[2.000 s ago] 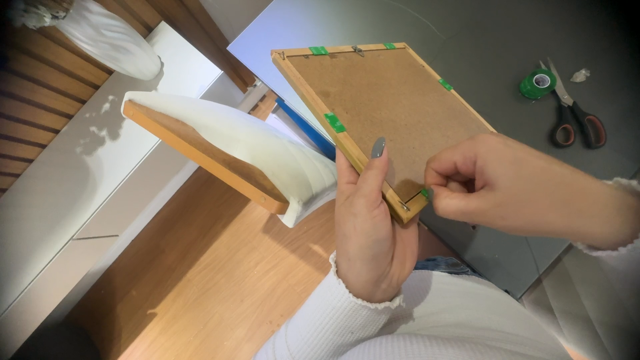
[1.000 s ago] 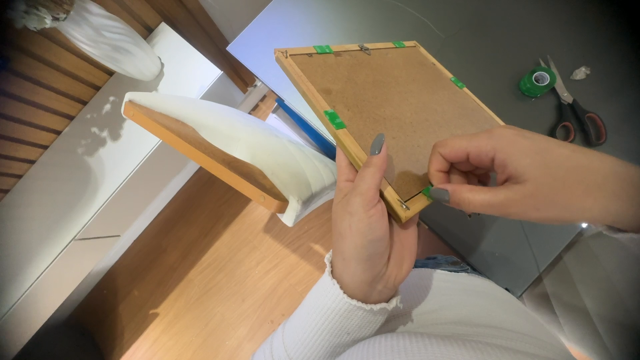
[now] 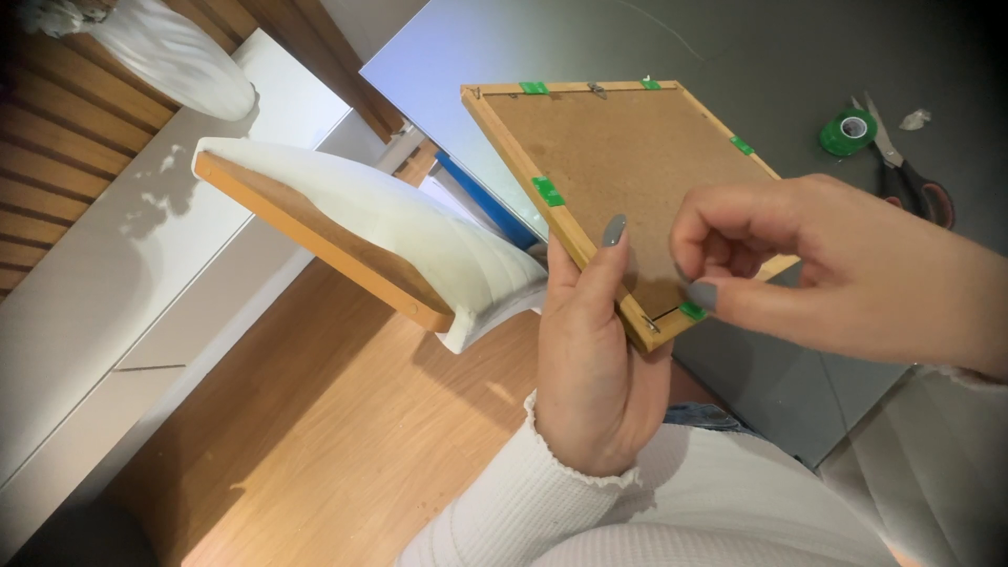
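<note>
My left hand [image 3: 594, 370] grips the near corner of a wooden picture frame [image 3: 504, 146], thumb on the edge of its brown backing board [image 3: 598, 150]. The frame's back faces me, tilted. Several pieces of green tape [image 3: 547, 191] lie over the joint between board and frame. My right hand [image 3: 827, 260] is at the near end, thumb and forefinger pinched together beside a green tape piece [image 3: 693, 310] near that corner; whether they hold its end cannot be told. Small metal fittings [image 3: 650, 324] show on the wood.
On the dark glossy table [image 3: 756, 47] lie a roll of green tape [image 3: 848, 131], scissors [image 3: 890, 153] with dark handles and a small crumpled scrap [image 3: 915, 120]. A white chair with a wooden edge [image 3: 323, 236] stands at left. Behind it, a white cabinet [image 3: 87, 276] carries a white vase [image 3: 185, 63].
The frame stays in my left hand, with small shifts in its tilt. My right hand remains by the green tape at the near corner.
</note>
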